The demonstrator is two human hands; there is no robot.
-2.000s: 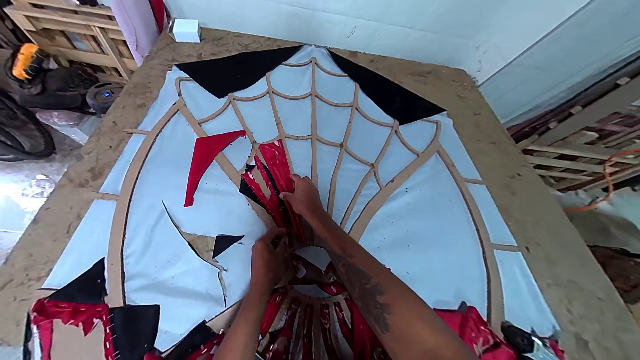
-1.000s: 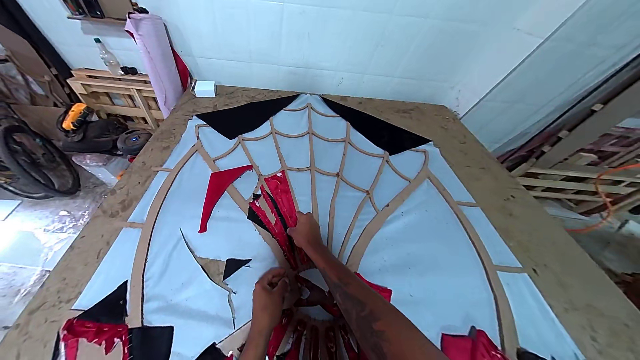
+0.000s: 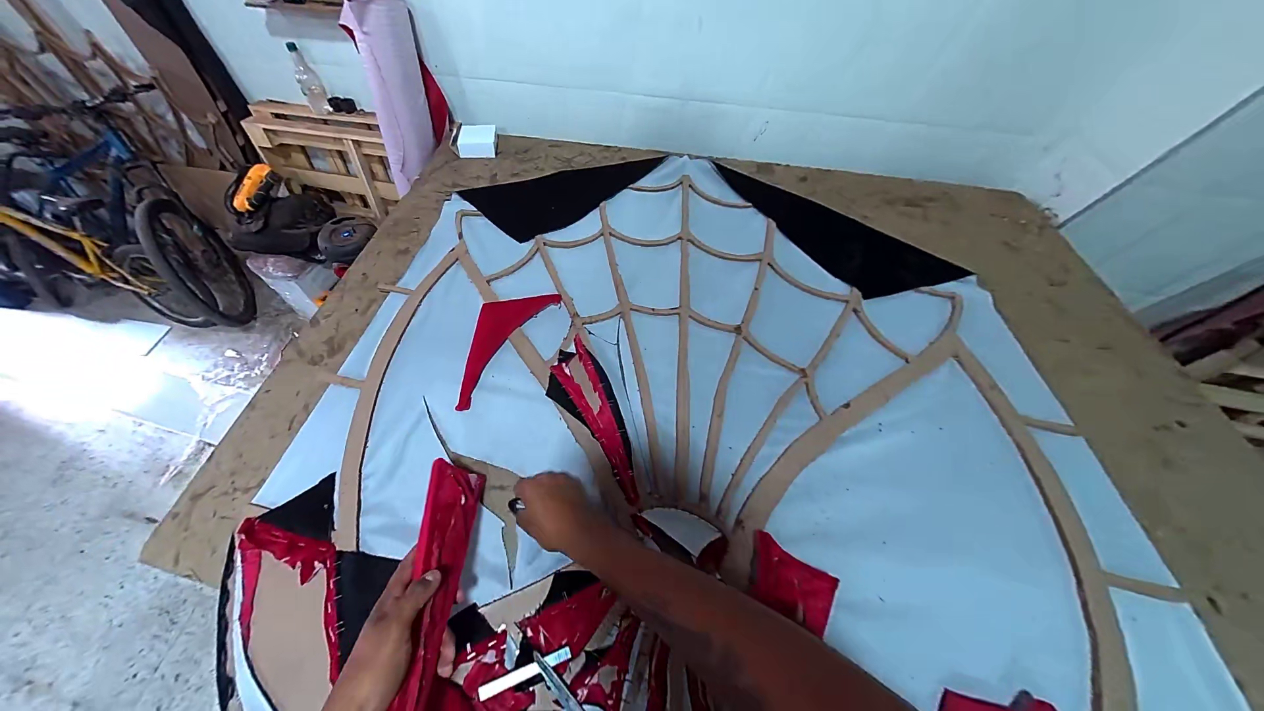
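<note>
A large light-blue fabric panel (image 3: 948,494) with tan strips in a spiderweb pattern lies over a brown work table. My left hand (image 3: 395,622) holds a folded strip of shiny red fabric (image 3: 446,533) at the lower left. My right hand (image 3: 553,512) is over the panel beside a tan scrap (image 3: 491,479); its fingers are curled, and what they hold, if anything, is hidden. A red triangular piece (image 3: 494,341) lies on the upper left of the panel. A narrow red and black piece (image 3: 597,410) lies above my right hand. Scissors (image 3: 555,681) show at the bottom among red pieces.
Black fabric pieces (image 3: 568,197) lie at the panel's top edge. The table's edge (image 3: 237,449) runs down the left. A small white box (image 3: 477,141) stands at the back left corner. Bicycles (image 3: 128,217) and wooden pallets (image 3: 316,153) stand beyond. A light wall rises behind.
My right hand has left the narrow red pieces and moved down and left. My left hand has moved left and now holds a folded red strip. Part of the red pieces on the web is gone.
</note>
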